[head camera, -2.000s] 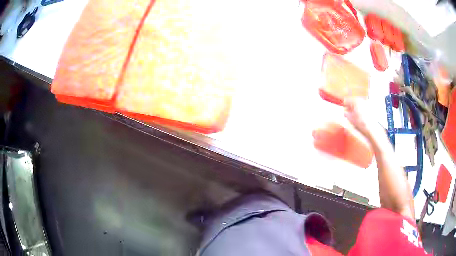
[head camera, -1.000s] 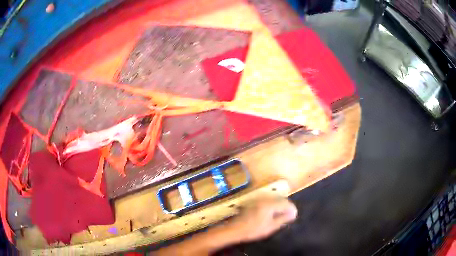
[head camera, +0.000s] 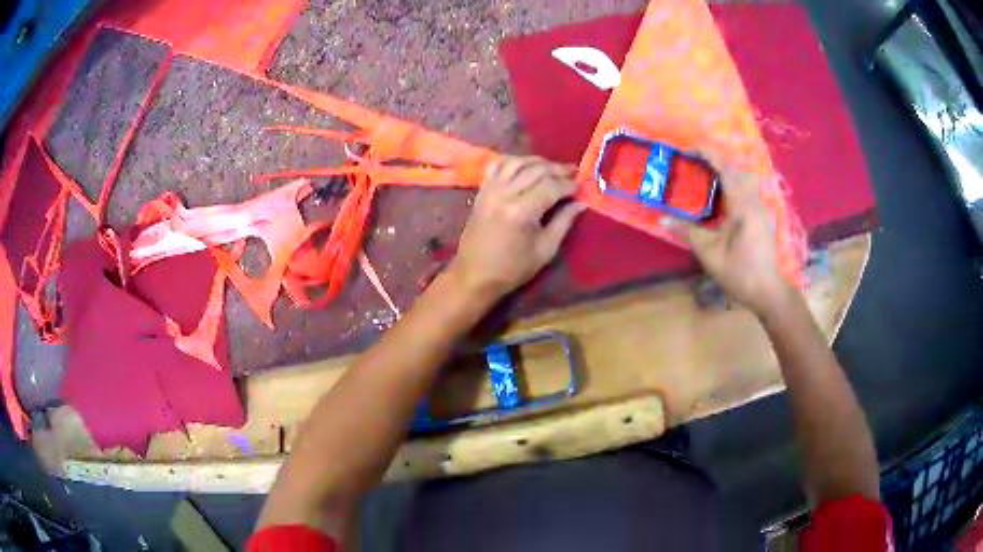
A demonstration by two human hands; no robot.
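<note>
The small blue cutting die [head camera: 655, 176], a rounded frame with one cross bar, is over the lower part of the orange sheet [head camera: 690, 81]. My right hand [head camera: 744, 243] holds the die at its right end and lower edge. My left hand [head camera: 517, 221] pinches the left edge of the orange material, where a thin orange strip [head camera: 420, 146] meets the sheet. Dark red material [head camera: 825, 129] lies under and beside the orange sheet. A small white piece [head camera: 585, 65] lies at the sheet's upper left.
A long narrow blue die [head camera: 555, 367] lies on the wooden ledge [head camera: 744, 350], partly behind my left forearm. Tangled orange scraps [head camera: 334, 253] and dark red remnants [head camera: 140, 361] lie on the left of the scuffed cutting pad [head camera: 431, 54]. Blue press metal shows at the upper left.
The view has gone from the white table to the cutting pad. Both hands are now over the material, and the small die is now in my right hand on the orange sheet.
</note>
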